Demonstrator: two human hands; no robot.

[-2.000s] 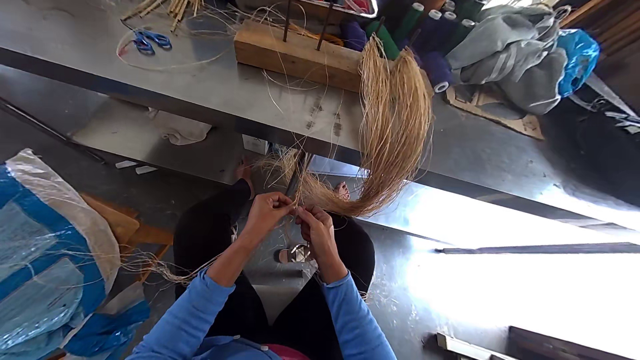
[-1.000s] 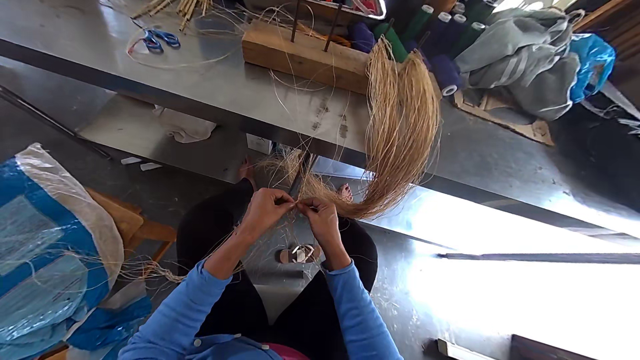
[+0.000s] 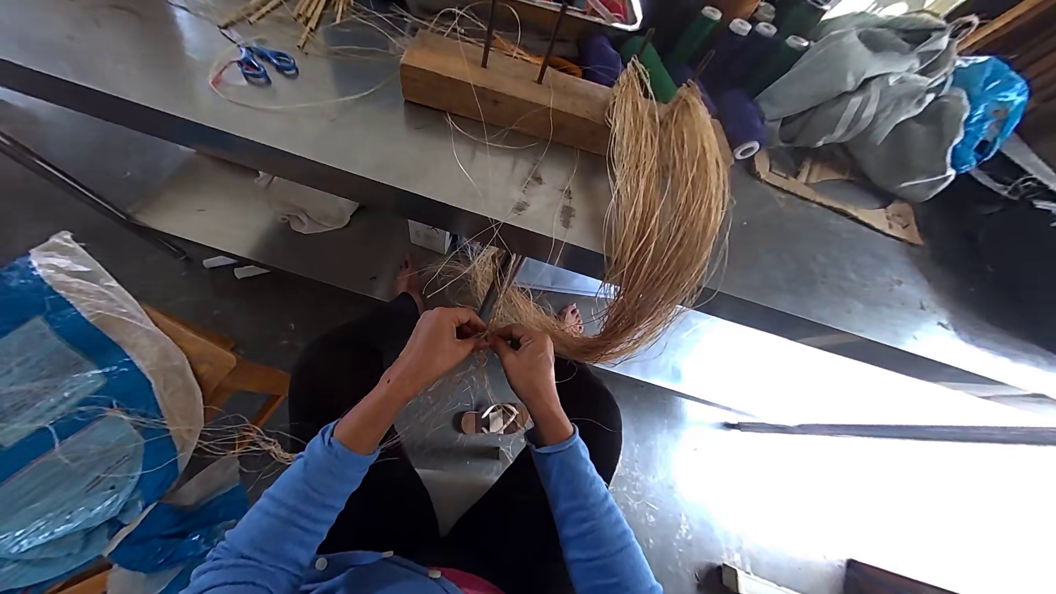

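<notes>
My left hand [image 3: 441,342] and my right hand [image 3: 528,359] meet above my lap, fingertips nearly touching and pinching thin plant-fibre strands between them. The strands are too fine to tell where each runs. Right of my hands, a thick bundle of tan fibre [image 3: 664,223] drapes from the wooden block [image 3: 511,91] over the table edge and curves down toward my right hand. Upright metal rods stand in the block. Loose fibre ends [image 3: 483,276] hang just beyond my fingers. Blue-handled scissors [image 3: 266,64] lie on the table at the upper left.
The metal table [image 3: 346,132] crosses in front of me. Thread cones [image 3: 738,120], a grey cloth [image 3: 874,99] and cut cardboard [image 3: 850,206] lie at its right. A blue-and-white plastic sack [image 3: 74,388] with loose fibres is at my left, beside a wooden stool [image 3: 214,363]. A sandal [image 3: 495,419] lies below my hands.
My hands, slightly apart two seconds ago with the right one lower, have come level and close together at the fingertips. The fibre bundle stays draped over the table edge.
</notes>
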